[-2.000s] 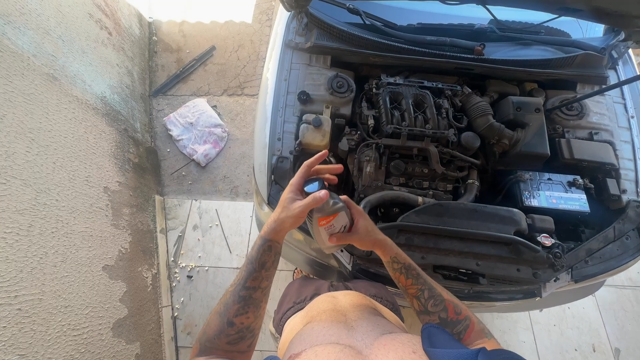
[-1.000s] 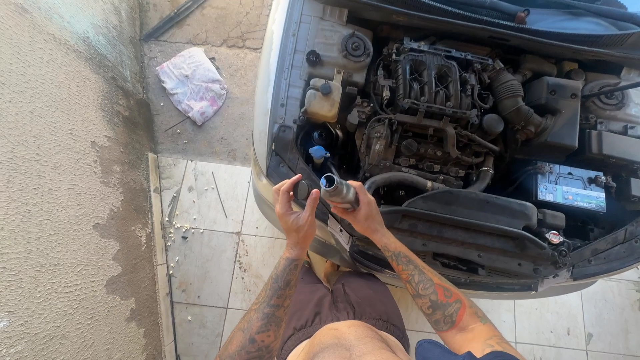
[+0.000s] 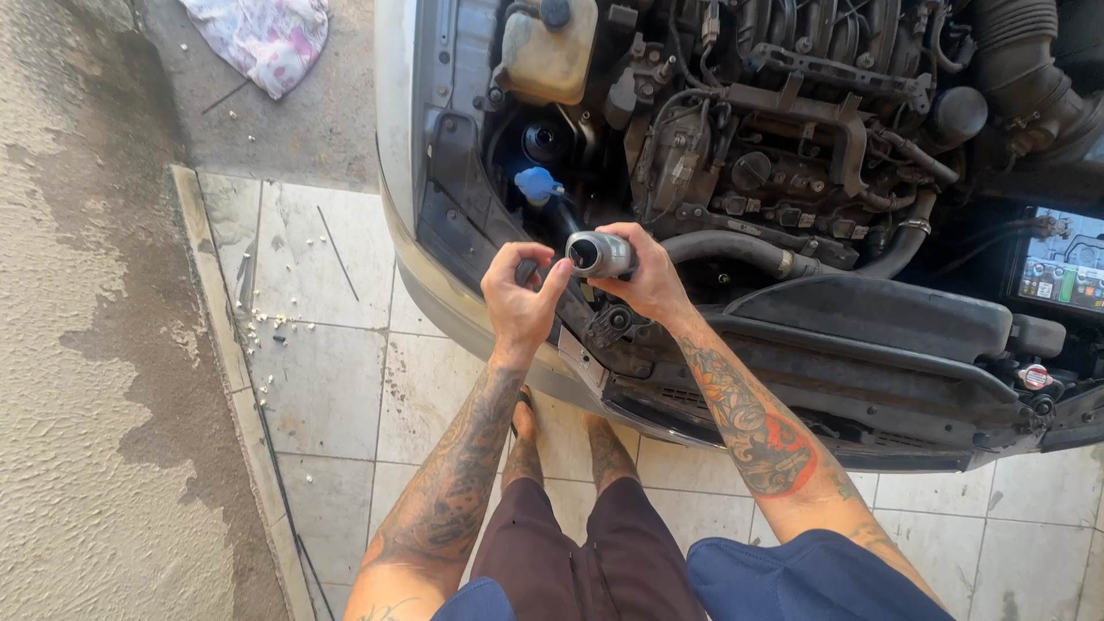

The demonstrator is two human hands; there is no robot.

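Note:
My right hand point(image 3: 642, 272) grips a grey plastic bottle point(image 3: 611, 254) with its open mouth towards me, over the front corner of the engine bay. Just left of the mouth is my left hand point(image 3: 524, 297), holding a small dark cap point(image 3: 526, 272) between thumb and fingers. Beyond both hands, a blue reservoir cap point(image 3: 538, 185) stands tilted by a dark filler tube. A round dark opening or fitting point(image 3: 545, 141) lies past it, near a yellowed plastic reservoir point(image 3: 552, 53) with a black cap.
The engine point(image 3: 776, 164) fills the right side, with a radiator hose point(image 3: 733, 250) and a battery point(image 3: 1063, 267) farther right. A car fender point(image 3: 398, 172) borders the bay at left. A rough wall point(image 3: 86, 388), a stained cloth point(image 3: 263, 34) and scattered bits on floor tiles point(image 3: 323, 259) lie beyond.
Two seconds ago both hands were at the bottle; my left hand is now apart from it with the dark cap. The bottle's mouth shows uncovered. The view has moved closer to the bay.

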